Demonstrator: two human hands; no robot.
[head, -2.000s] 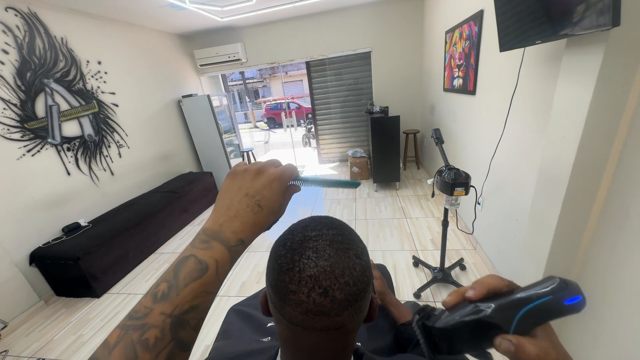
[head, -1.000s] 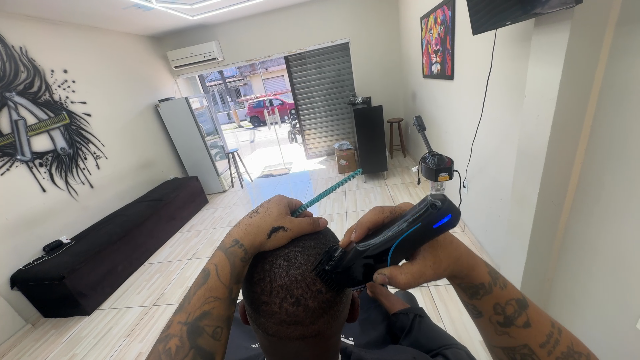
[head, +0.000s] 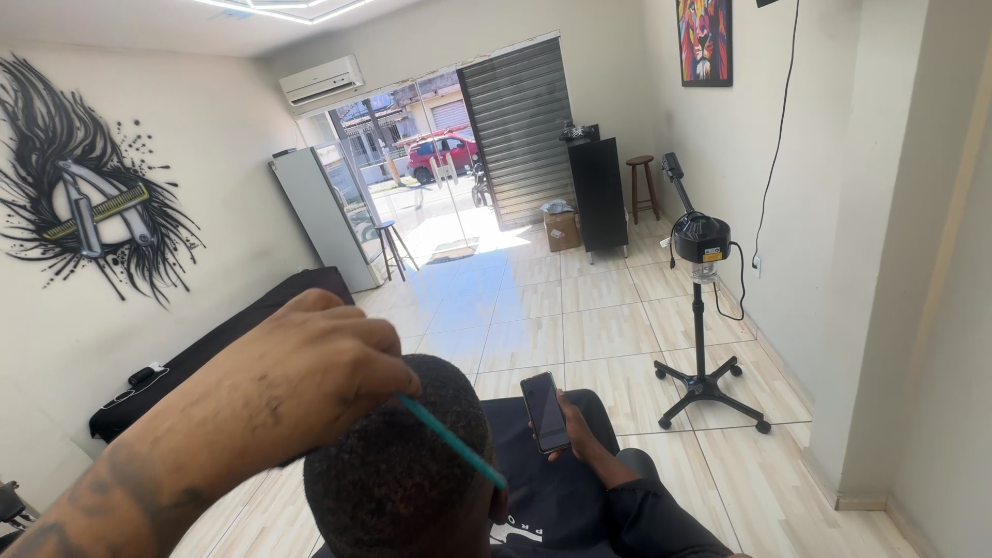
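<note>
My left hand [head: 349, 356] is shut on one end of a teal comb [head: 457, 446], which slants down to the right over the head of a seated person. The short dark hair [head: 395, 465] lies just below and beside my fingers. A dark cape [head: 515, 473] with some printing covers this person, whose own hand [head: 577, 434] holds a smartphone [head: 545, 412] at the right of the head. My right hand is out of the frame, and so is the hair clipper.
A wheeled facial steamer [head: 700, 240] stands on the tiled floor to the right. A long bench with a black cover [head: 232, 333] runs along the left wall. Farther off are a black cabinet [head: 598, 198], a cardboard box [head: 561, 231] and stools [head: 643, 190].
My right hand, which held the clipper against the hair a second ago, has left the view. My left hand has lifted from the head, and the comb now points down to the right. A phone has appeared.
</note>
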